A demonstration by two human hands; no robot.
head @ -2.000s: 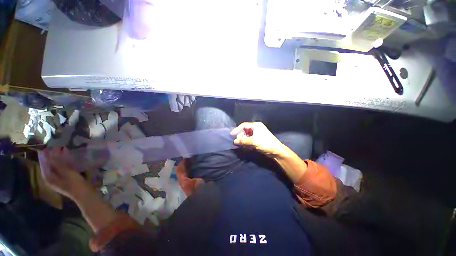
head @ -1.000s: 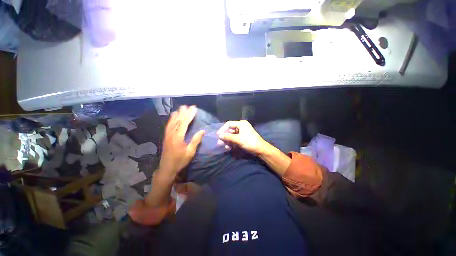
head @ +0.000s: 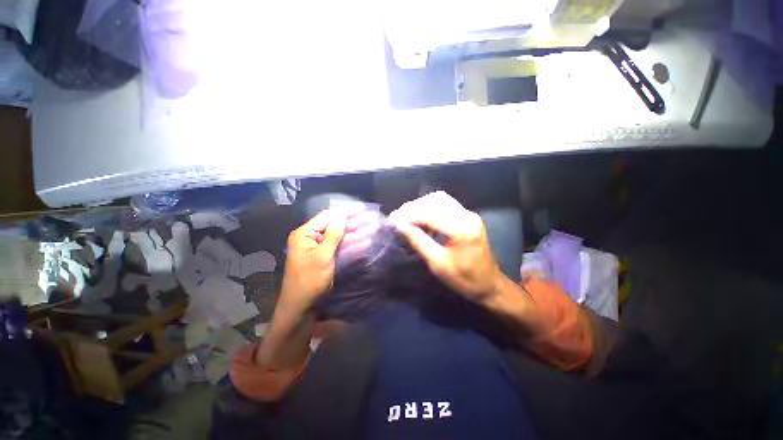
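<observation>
A thin, see-through lilac fabric strip [head: 365,236] is held over my lap, below the table's front edge. My left hand [head: 322,249] pinches it at its left part, with the fingers showing through the sheer cloth. My right hand [head: 446,241] pinches its right end between thumb and fingers. The two hands are close together. The strip's lower part is hard to tell against the dark clothing.
The white machine table [head: 257,146] spans the top, washed out by glare. A black slotted lever [head: 635,77] and a thin rod [head: 706,93] lie at its right. Lilac and white pieces [head: 567,265] lie right of my lap. Scraps [head: 210,275] and a wooden frame [head: 94,365] are at left.
The strip was stretched wide between both hands; my left hand moved right, opened over the lap, and now pinches cloth near my right hand. The view has shifted to the right.
</observation>
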